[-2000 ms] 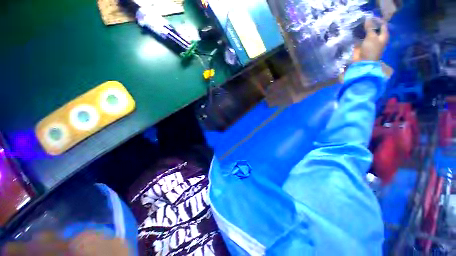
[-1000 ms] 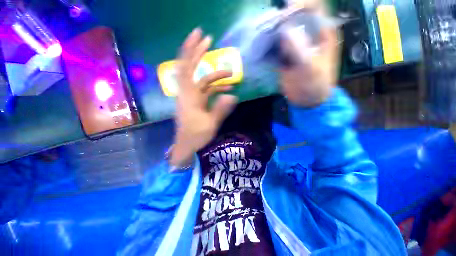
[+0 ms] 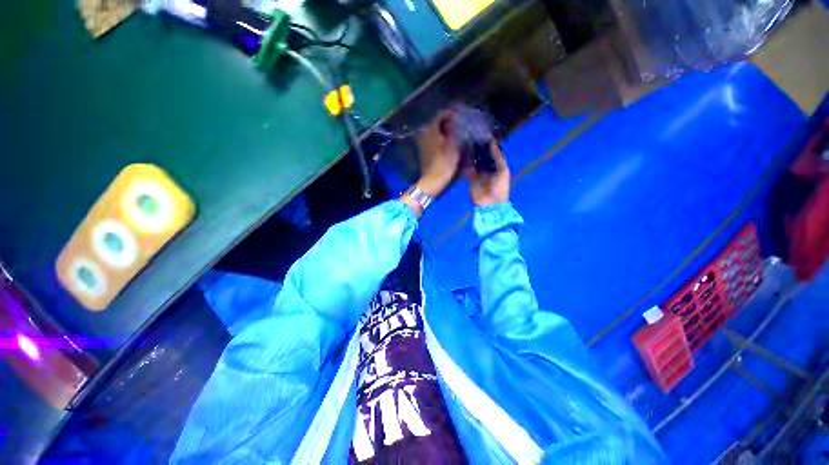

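My left hand (image 3: pixel 439 156), with a silver band at the wrist, and my right hand (image 3: pixel 491 180) are close together beyond the bench's edge, at upper centre. Between their fingers is a small, blurred item, partly clear and shiny, with a dark part (image 3: pixel 484 156). Its exact shape cannot be told, and the fingers hide part of it. The yellow holding fixture (image 3: pixel 130 213) lies on the green bench at the left, with three pale round seats showing.
An orange-brown plate (image 3: pixel 45 350) with a violet glow is at the left edge. Cables with a yellow connector (image 3: pixel 338 100) and green fitting (image 3: pixel 271 41) lie near the bench edge. Clear trays (image 3: pixel 695 32) are at upper right. Red bins (image 3: pixel 700 304) stand at lower right.
The view has swung right. The hands were over the bench by the fixture a second ago and are now together beyond its edge. The fixture is now uncovered.
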